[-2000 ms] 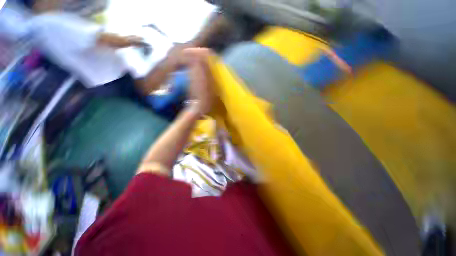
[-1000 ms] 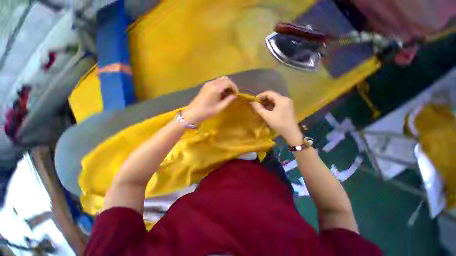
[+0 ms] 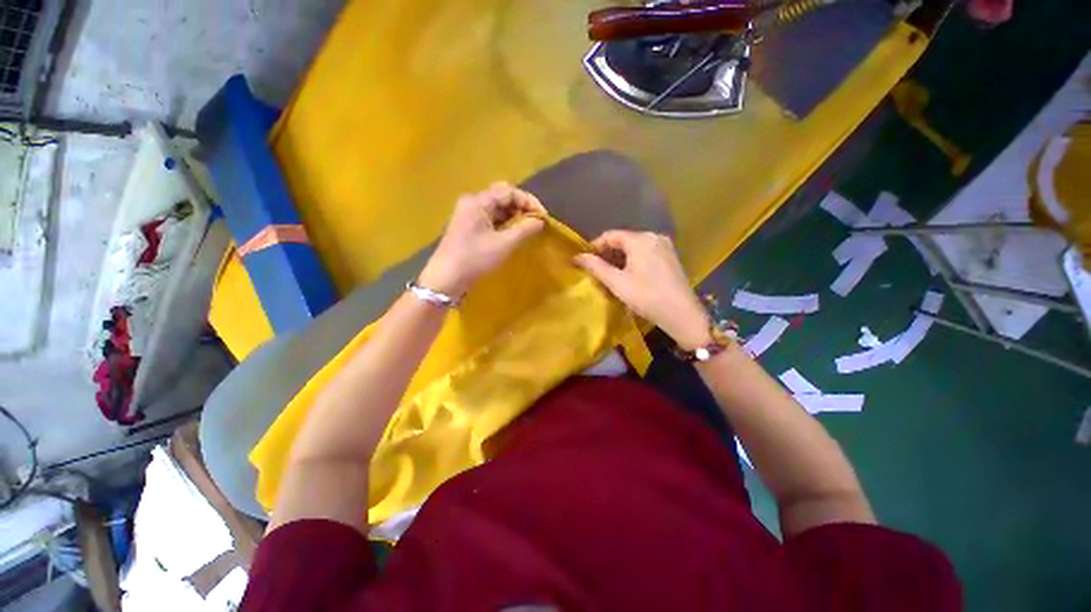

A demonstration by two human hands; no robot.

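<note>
The yellow garment point(image 3: 479, 359) lies over the near side of the grey padded sleeve board point(image 3: 257, 389) and hangs against my body. My left hand point(image 3: 485, 233) pinches its upper edge between thumb and fingers. My right hand point(image 3: 640, 269) pinches the same edge a little to the right. A short stretch of edge runs between the two hands, lifted over the board. A bit of white shows under the garment by my body. The steam iron point(image 3: 670, 72) stands on the table beyond the board, with its red-brown handle on the far side; nobody holds it.
The yellow-covered table point(image 3: 419, 108) lies beyond the board. A blue bar point(image 3: 269, 215) with an orange-pink tie is at left. A dark grey pad point(image 3: 826, 54) is right of the iron. White scraps point(image 3: 861, 341) lie on the green floor. A metal-legged stand with yellow cloth point(image 3: 1065, 179) is at right.
Since one second ago both hands still pinch the garment's edge. The view has shifted, so the iron sits higher in the picture. Two seconds ago the view was blurred, with one raised hand at the garment.
</note>
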